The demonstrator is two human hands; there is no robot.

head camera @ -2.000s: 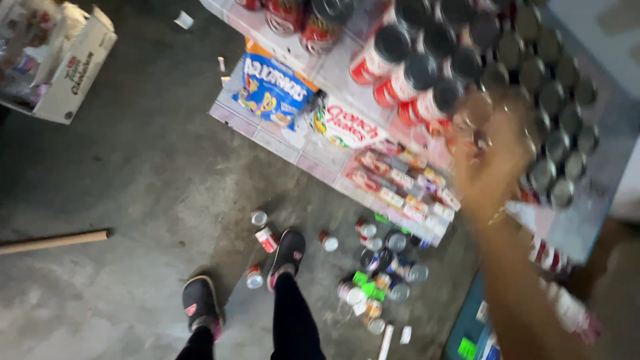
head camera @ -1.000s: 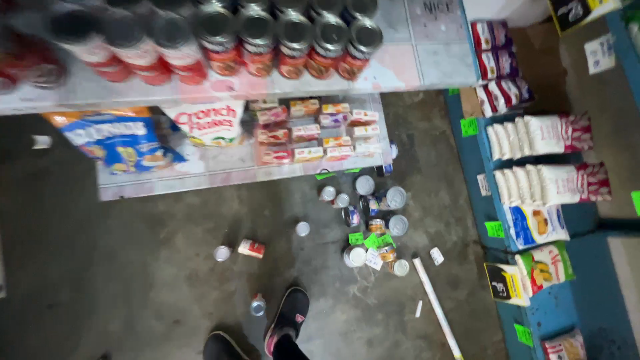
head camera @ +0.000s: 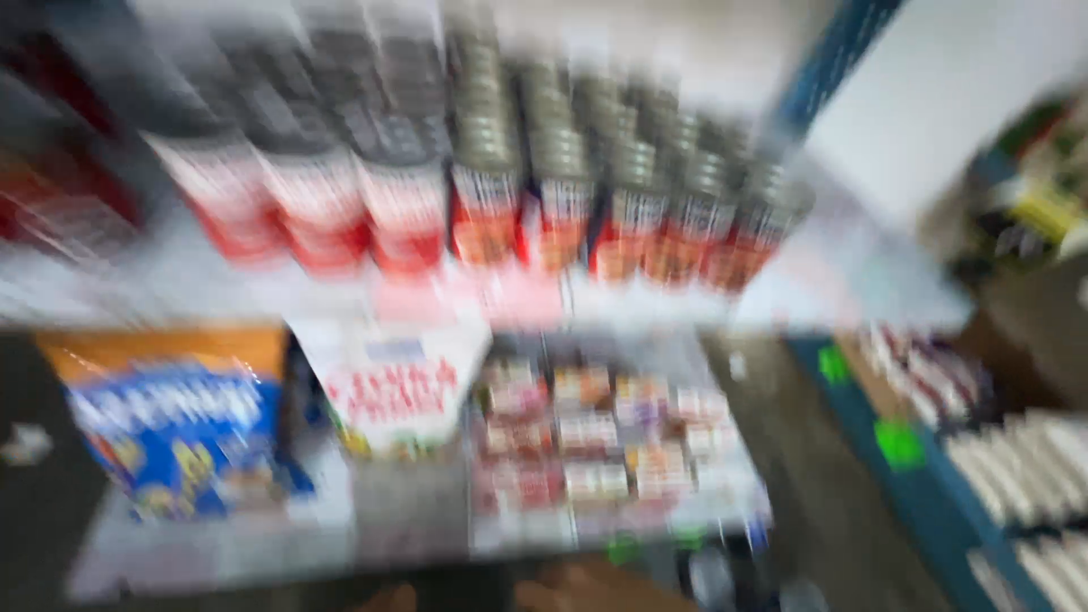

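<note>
The view is strongly blurred. At the bottom edge, skin-coloured shapes appear to be my left hand (head camera: 387, 598) and my right hand (head camera: 595, 588), mostly cut off below the lower shelf; what they hold or touch cannot be made out. Above them, small packets (head camera: 586, 433) lie in rows on the lower shelf (head camera: 280, 544). A white cereal bag (head camera: 395, 382) and a blue and orange snack bag (head camera: 183, 425) are to their left. On the upper shelf stand rows of red-labelled cans (head camera: 552, 221) and white and red cans with dark lids (head camera: 404, 204).
Darker red cans (head camera: 68, 204) stand at the far left of the upper shelf. At the right is a blue shelf rack (head camera: 926, 501) with green tags and stacked white packages (head camera: 1020, 463). Blurred cans (head camera: 714, 578) show at floor level, lower right.
The view has swung up and closer to the shelves. Two seconds ago a hand was over the upper-shelf cans; one second ago no hand showed. Now hand-like shapes show at the bottom edge.
</note>
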